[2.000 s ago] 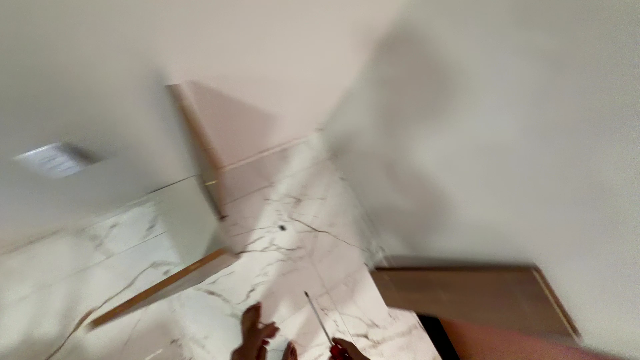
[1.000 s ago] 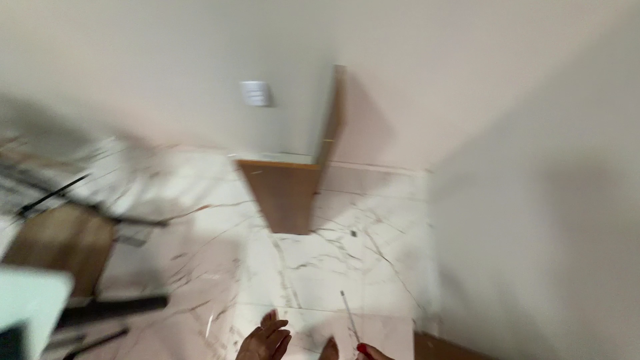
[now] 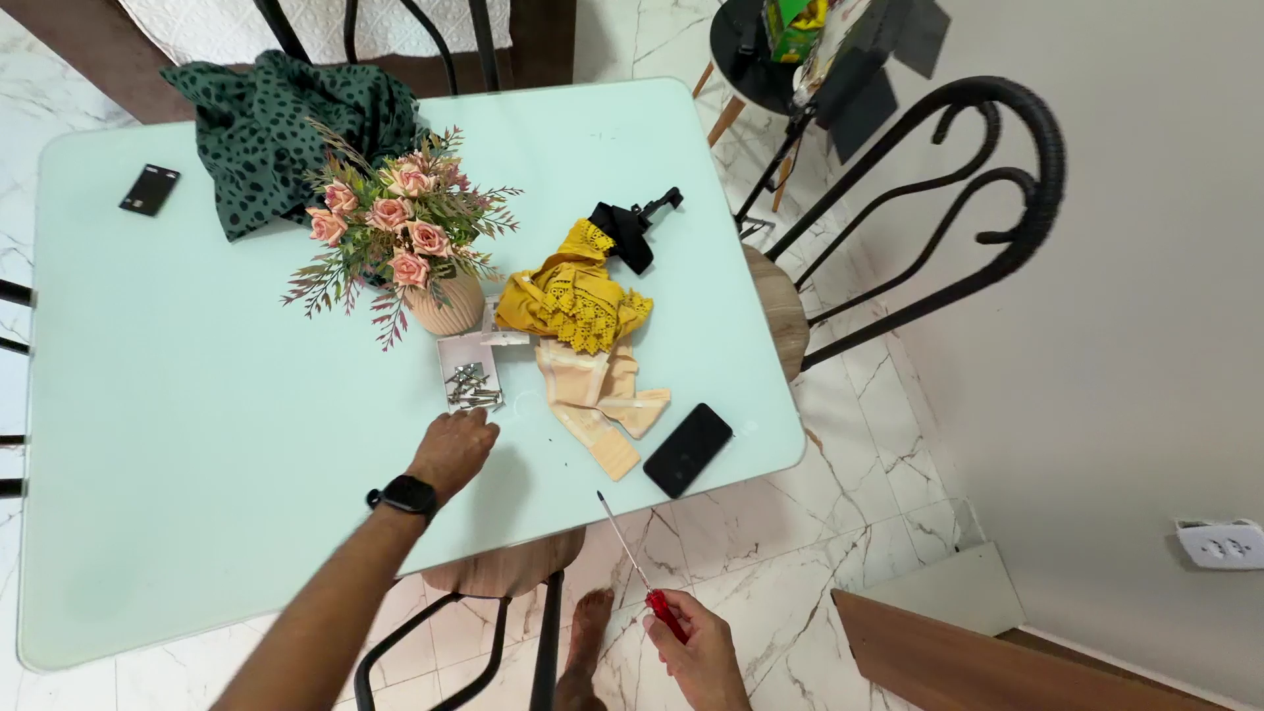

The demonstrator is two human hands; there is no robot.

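Observation:
My left hand (image 3: 454, 452), with a black watch (image 3: 408, 494) on its wrist, reaches over the glass tabletop (image 3: 227, 425). Its fingertips are at the near edge of a small open box (image 3: 456, 354) that holds several metal screws or similar hardware (image 3: 472, 387); whether they touch it cannot be told, and the fingers are partly hidden. In my right hand (image 3: 691, 637), a screwdriver with a red handle (image 3: 666, 614) points up and to the left, just off the table's near edge. A black smartphone (image 3: 688, 450) lies near the table corner.
A vase of roses (image 3: 446, 301), yellow cloth (image 3: 573, 296), beige fabric pieces (image 3: 592, 390) and a green spotted cloth (image 3: 286, 128) are on the table. Black metal chairs stand around it, one at the right (image 3: 1047, 158). Wooden panels (image 3: 948, 652) stand by the wall at lower right.
The view has swung from the wall and floor panels to the table. My left hand has reached out over the table; the screwdriver is still in my right hand.

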